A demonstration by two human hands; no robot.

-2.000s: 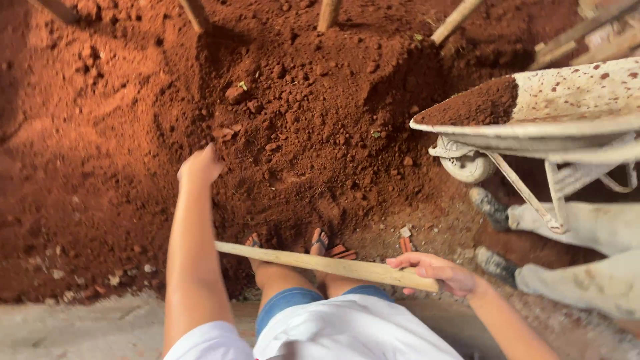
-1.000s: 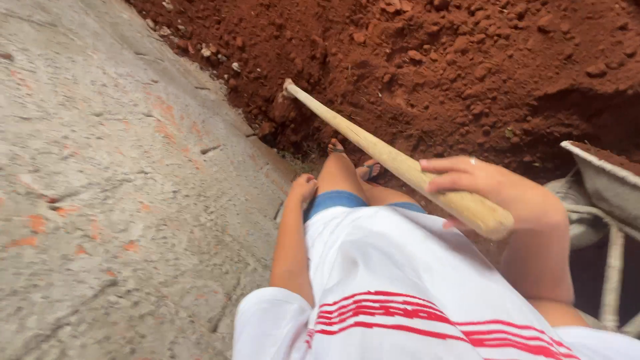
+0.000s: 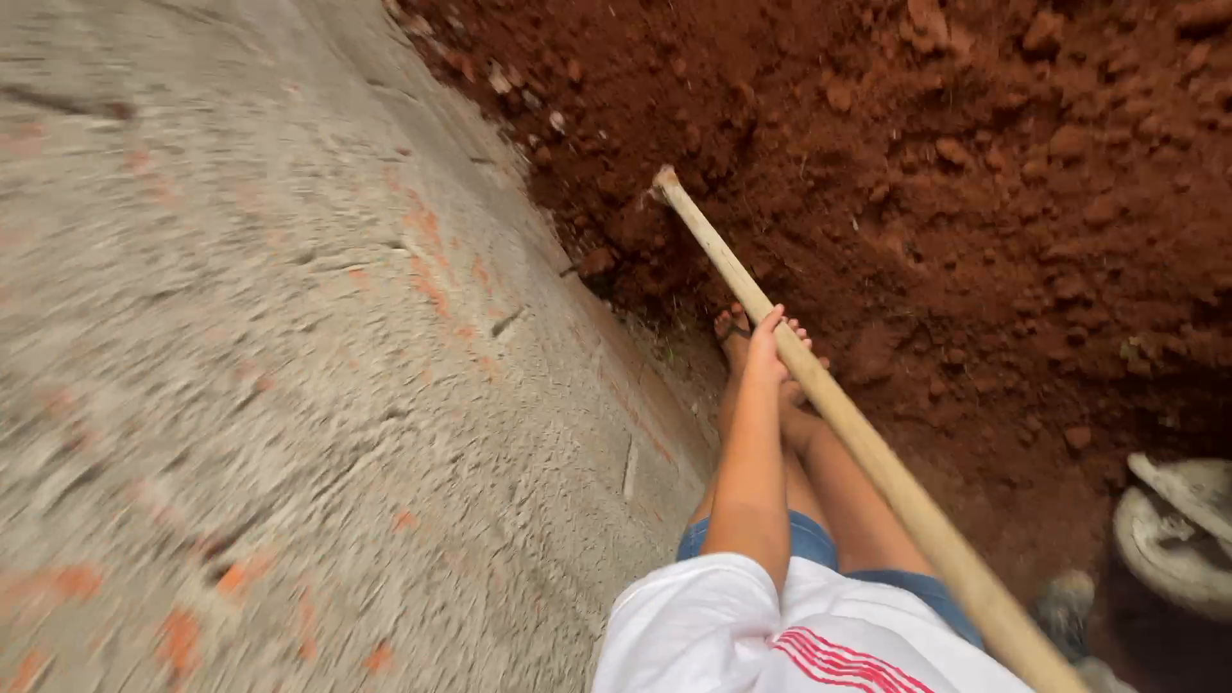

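A long wooden tool handle [image 3: 895, 481] runs from the lower right up to the red soil [image 3: 962, 192]. My left hand [image 3: 778, 342] is closed around its middle, just above my feet. The handle's far end touches the soil near the wall; whatever head it may have is hidden or too unclear to tell. My right hand is out of the frame, and the handle's near end runs off the bottom edge.
A rough cement-coated wall [image 3: 337, 337] with orange marks stands close on my left. A wheelbarrow's wheel [image 3: 1179, 539] is at the right edge, with another person's shoe [image 3: 1065, 602] beside it. Soil clods and small stones lie around my feet.
My left hand, near my thigh a second ago, now grips the handle. My right hand, on the handle's near end then, has left the view. The view has swung toward the wall since the first frame.
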